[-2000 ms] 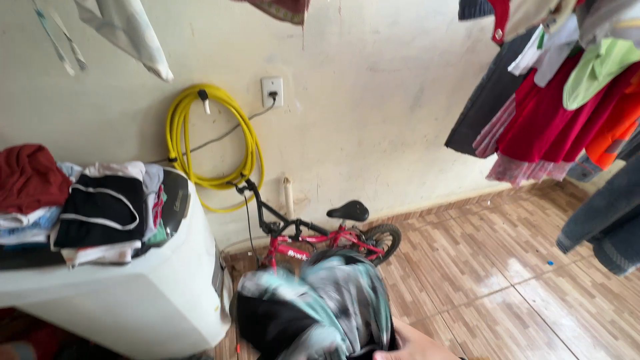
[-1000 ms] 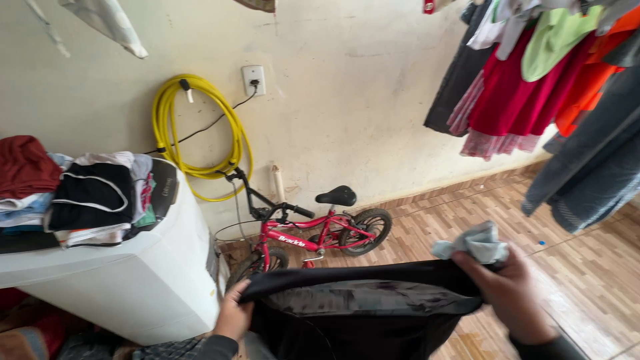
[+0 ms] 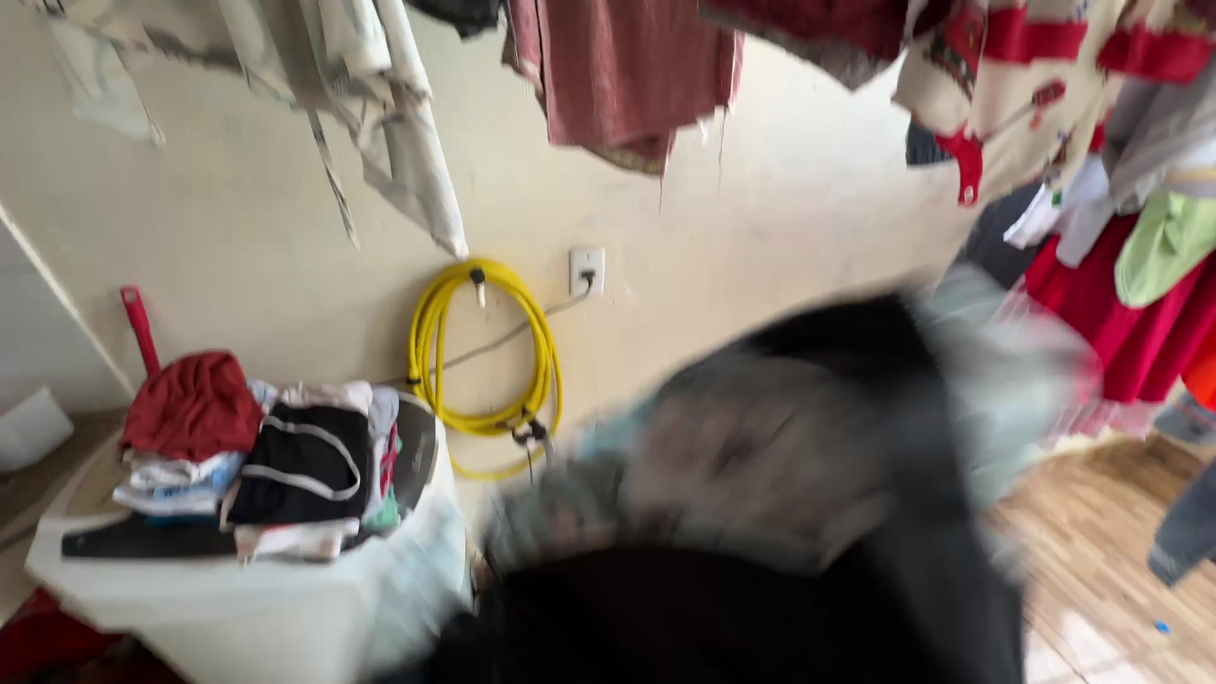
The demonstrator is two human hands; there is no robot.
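Observation:
A black garment with light blue-green and grey patterned fabric [image 3: 760, 446] fills the lower middle of the head view, raised and strongly blurred by motion. Neither my left hand nor my right hand can be made out; the cloth or the frame edge hides them. To the left, folded clothes lie in piles on a white washing machine [image 3: 237, 608]: a dark red cloth [image 3: 195, 404] tops one pile, and a black garment with white trim [image 3: 302, 465] tops the other.
Clothes hang overhead, among them a pink-red garment [image 3: 636, 76], whitish cloth [image 3: 408, 152] and, at right, a red skirt [image 3: 1092, 313]. A coiled yellow hose [image 3: 546, 361] hangs on the wall beside a power outlet [image 3: 587, 271]. Wooden-look floor tiles [image 3: 1102, 532] show at lower right.
The black garment, held between both hands a second ago, has risen and now covers where the red bicycle showed. Both hands have gone from sight. The view has tilted up and left.

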